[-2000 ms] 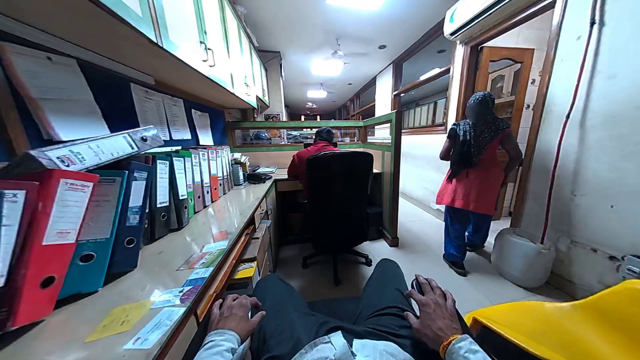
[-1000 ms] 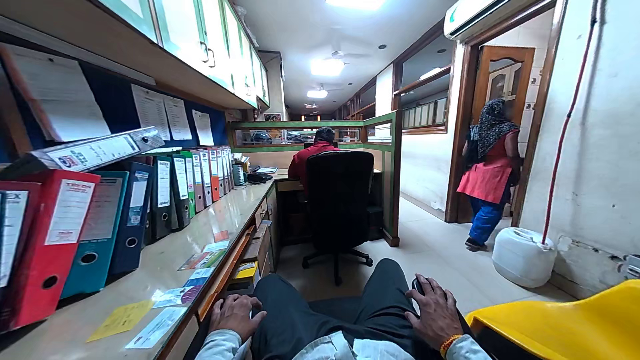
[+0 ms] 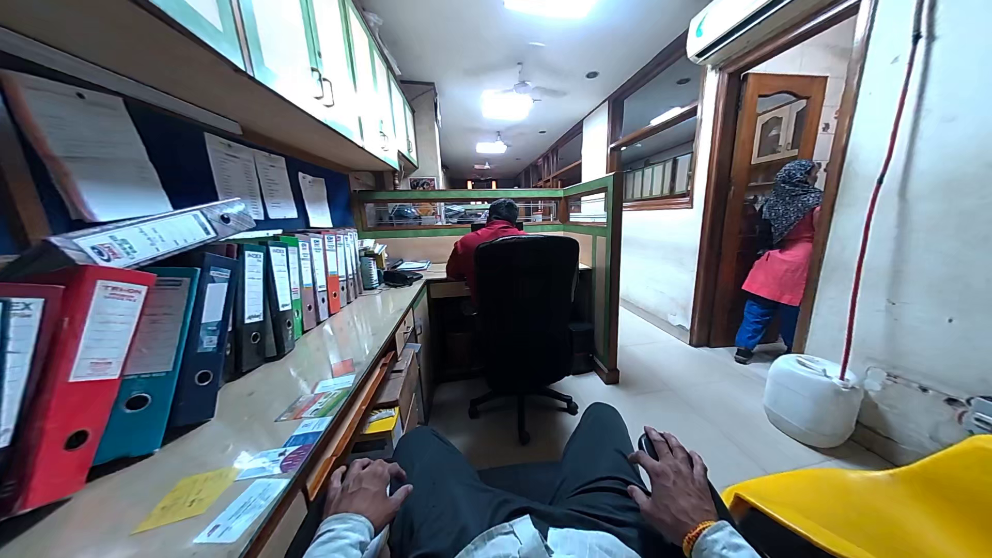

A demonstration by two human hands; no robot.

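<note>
My left hand (image 3: 366, 493) rests on my left thigh near the edge of the desk, its fingers bent; whether anything lies under it cannot be told. On my right thigh lies my right hand (image 3: 673, 480), fingers spread downward over a small dark object (image 3: 648, 445) that is mostly hidden beneath them. An orange band circles the right wrist. Beside my left hand, the desk (image 3: 341, 325) carries a yellow slip (image 3: 188, 498), a white card (image 3: 242, 510) and several other cards. A row of lever arch files stands along it, among them a red one (image 3: 85, 387).
Ahead, a person in red (image 3: 488, 236) sits in front of a black office chair (image 3: 527, 310). Another person (image 3: 783, 256) stands in the doorway at right. A white plastic container (image 3: 814, 401) is on the floor; a yellow chair (image 3: 883, 504) is close at my right.
The person at right has moved from the corridor into the doorway. Both my hands have stayed on my thighs, and the seated person has not plainly moved.
</note>
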